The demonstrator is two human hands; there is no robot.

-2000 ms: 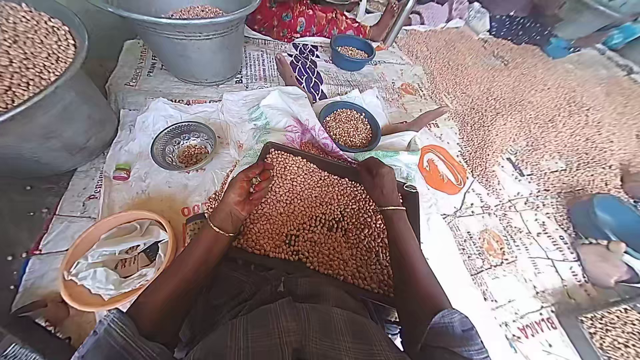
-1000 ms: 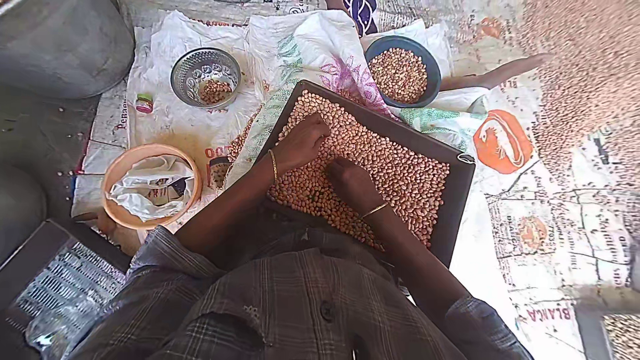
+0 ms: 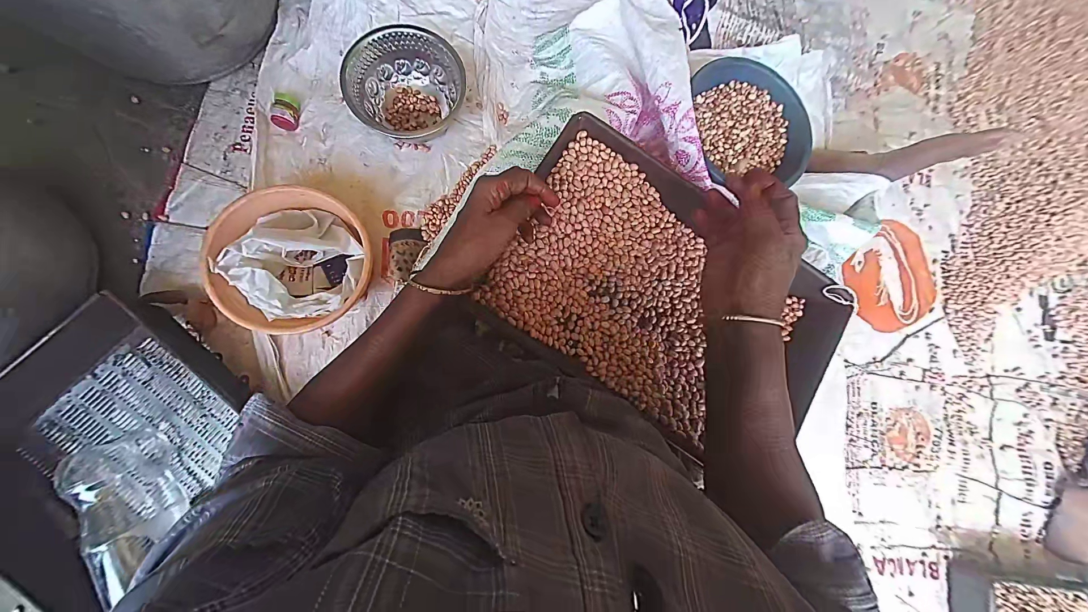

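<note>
A dark rectangular tray (image 3: 820, 357) lies across my lap, heaped with small reddish-brown nuts or beans (image 3: 612, 246). My left hand (image 3: 501, 212) is over the tray's left edge, thumb and fingertips brought together; whether something small is between them cannot be told. Over the right side is my right hand (image 3: 752, 246), its fingers bent near the rim of a blue bowl (image 3: 799, 127) that holds paler nuts; its fingertips are blurred. Beyond the tray's left corner, a perforated metal bowl (image 3: 357, 85) holds a few nuts. Some nuts lie on the cloth beside the tray.
At left stand an orange bowl (image 3: 223, 246) with a white plastic bag inside, a small jar (image 3: 285, 111) and a slotted crate (image 3: 127, 408) with a clear plastic bottle (image 3: 119, 501). Large metal vessels are at upper left. Nuts are spread on printed sacks (image 3: 918, 425) at right. Another person's limb (image 3: 918, 157) reaches near the blue bowl.
My hands were close together in the nuts one second ago; now they are apart, the left at the tray's left edge and the right by the blue bowl. The view has tilted downward since the first frame.
</note>
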